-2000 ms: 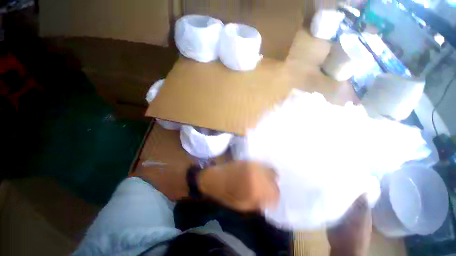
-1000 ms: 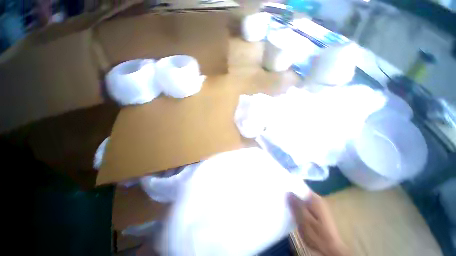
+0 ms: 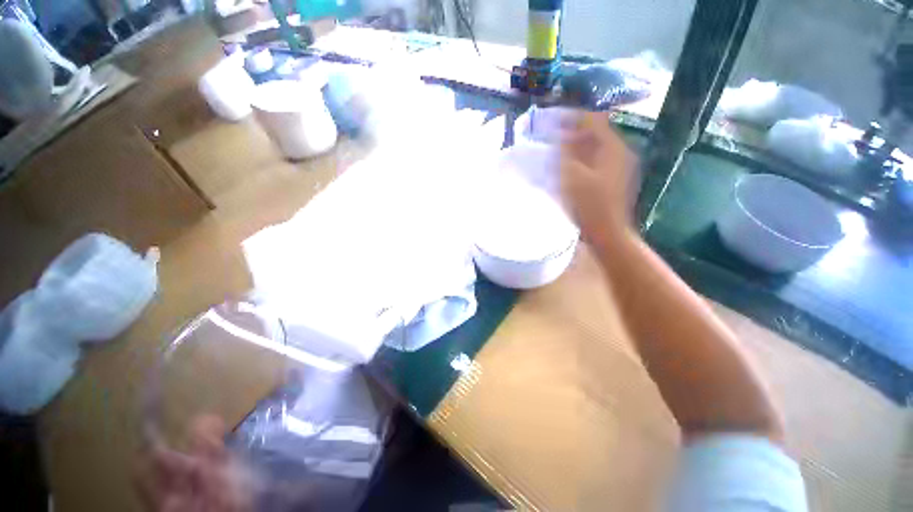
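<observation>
My left hand point(image 3: 195, 470), blurred at the lower left, holds a clear bowl point(image 3: 325, 425) with a shiny rim. My right hand point(image 3: 601, 165) reaches over the bench, its blurred fingers at a translucent tub point(image 3: 541, 125); whether they grip it is unclear. A white tub point(image 3: 526, 250) stands just below that hand. A glaring pile of white wrapping point(image 3: 370, 220) lies between my hands, its edges washed out. Two wrapped tubs point(image 3: 95, 290) sit at the left on brown cardboard.
White tubs point(image 3: 295, 120) stand at the back left. A cardboard mat point(image 3: 591, 400) lies on the green bench at the right. A dark metal post point(image 3: 691, 110) rises behind my right arm. Another white bowl point(image 3: 781, 225) stands beyond it. A cardboard flap point(image 3: 100, 190) is at the left.
The view has swung right. The white bundle from before is out of my hands; my left hand now has a clear bowl, and my right hand has moved to the tubs behind the wrapping.
</observation>
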